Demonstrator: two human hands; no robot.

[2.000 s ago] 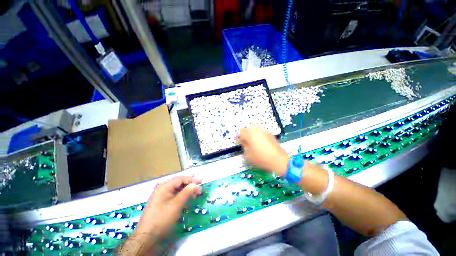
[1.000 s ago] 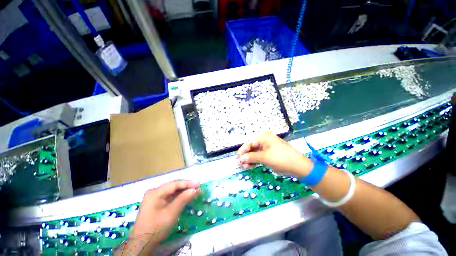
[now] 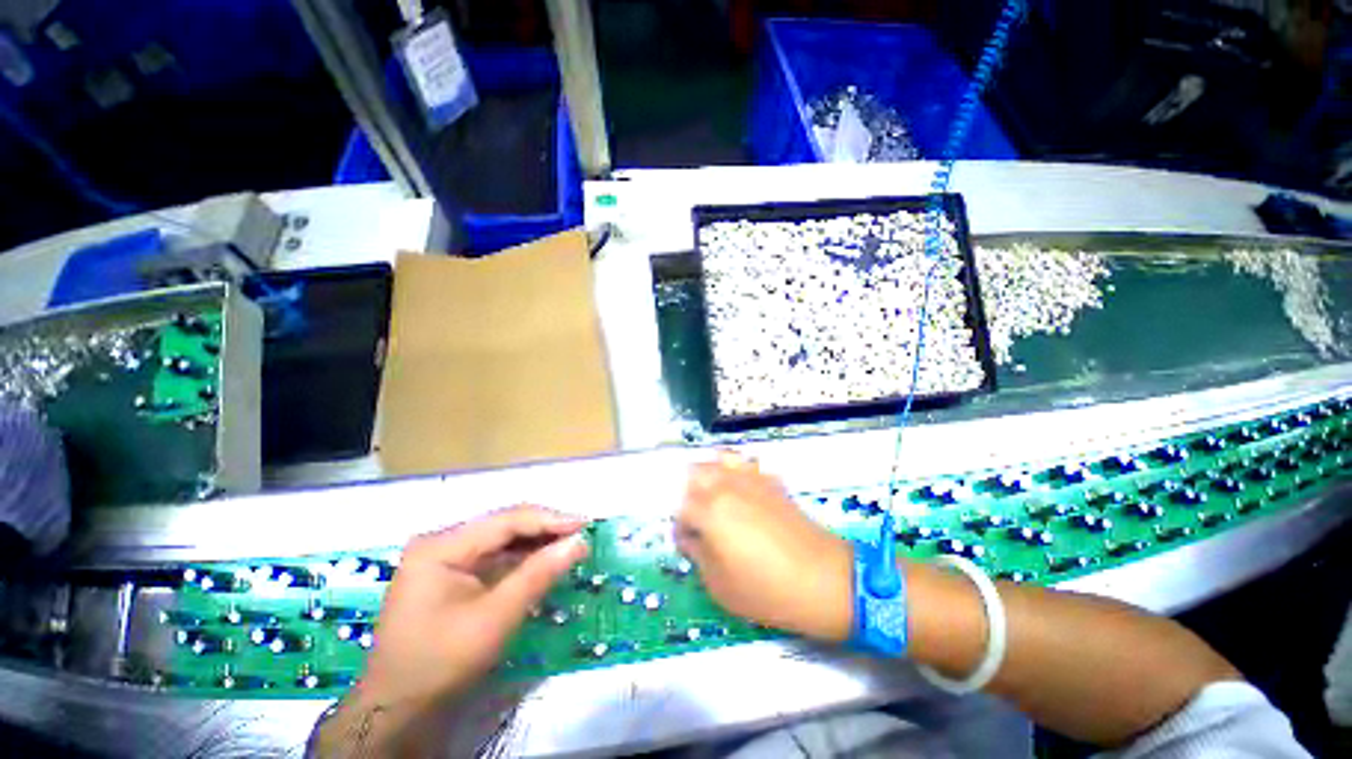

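My left hand point(image 3: 472, 601) is over the green circuit board panel point(image 3: 653, 605), its thumb and forefinger close together; whether a small part is between them cannot be told. My right hand point(image 3: 753, 546), slightly blurred, is over the same panel, fingers curled with tips down; what they hold is hidden. The panel carries small dark and silvery cylinders. The black tray point(image 3: 977, 319) full of small white components point(image 3: 816, 319) lies behind my right hand. A blue wrist strap point(image 3: 879, 598) and a white bracelet point(image 3: 986, 630) are on my right wrist.
Loose white parts point(image 3: 1045, 289) lie right of the tray. A cardboard sheet point(image 3: 497, 356), a dark tray point(image 3: 323, 371) and a neighbour's parts bin point(image 3: 237, 393) are at left. Another person's sleeve point(image 3: 30, 478) shows at the left edge. A coiled blue cord point(image 3: 971, 104) hangs across the tray. A blue crate point(image 3: 793, 89) stands behind.
The view has turned, so the tray appears further right. My right hand has moved from over the tray down to the panel. My left hand stays over the panel. A sleeve has appeared at left.
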